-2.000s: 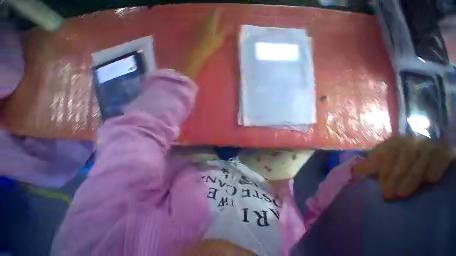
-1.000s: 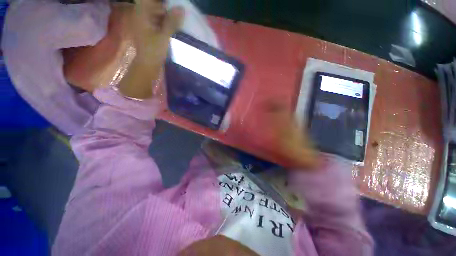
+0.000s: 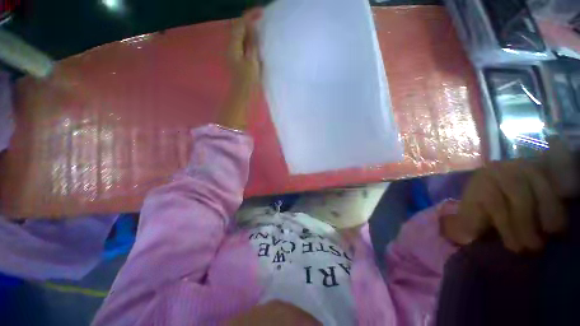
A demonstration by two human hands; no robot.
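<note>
A large plain white sleeve or sheet is over the middle of the red bench. My left hand holds it at its upper left edge; some fingers are hidden. Whether a tablet lies under it cannot be seen. My right hand is at the lower right, blurred, with fingers bent over the top edge of a large dark slab-like object. That object is close to the camera and cut off by the frame, so its face cannot be made out.
The red film-covered bench spans the view. At its right end lie dark tablets in pale sleeves, one with a bright reflection. A dark green belt runs behind. A coworker's lilac sleeve is at the left edge.
The tablets with lit screens no longer show on the bench. My left hand now holds the white sleeve. My right hand has moved from the bench to the right, onto the dark object.
</note>
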